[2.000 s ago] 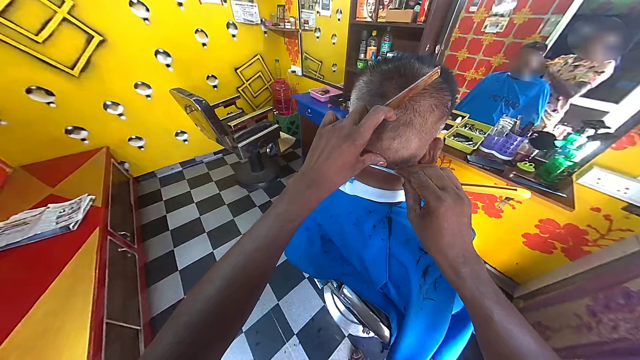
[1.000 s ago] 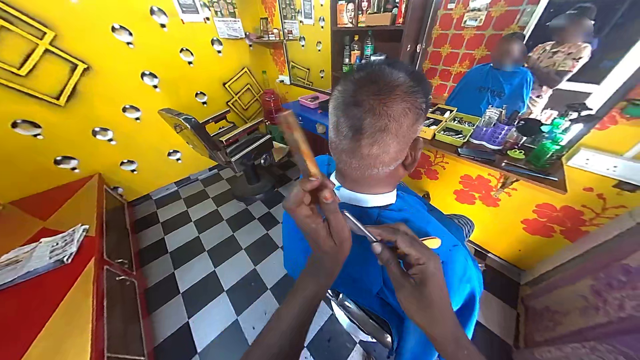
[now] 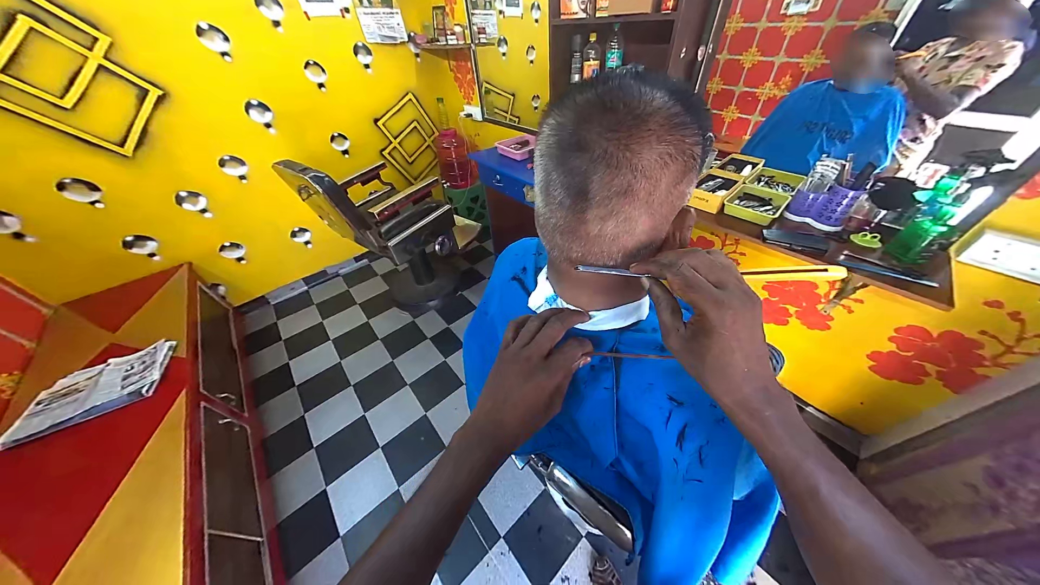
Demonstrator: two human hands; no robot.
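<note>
A seated person's head (image 3: 621, 162), with short-cropped hair, is seen from behind above a blue cape (image 3: 634, 422) and a white neck strip (image 3: 617, 315). My right hand (image 3: 715, 317) grips a straight razor (image 3: 796, 273); its metal blade lies level across the nape and its yellow handle sticks out to the right. At the strip's lower left edge are the fingers of my left hand (image 3: 532, 366), which also holds a thin brown comb (image 3: 630, 355), seen edge-on over the cape. Loose hair clippings lie on the cape.
To the right, a counter (image 3: 894, 280) bears yellow trays (image 3: 756, 203), a purple holder (image 3: 825, 207) and a green bottle (image 3: 926, 219) below a mirror. An empty barber chair (image 3: 406, 227) stands back left; newspapers (image 3: 89, 390) lie on a red-and-yellow cabinet (image 3: 122, 455).
The comb was at the hair two seconds ago, then raised left of the head; my left hand has since come down to the neck strip. The razor's blade has moved up to the nape.
</note>
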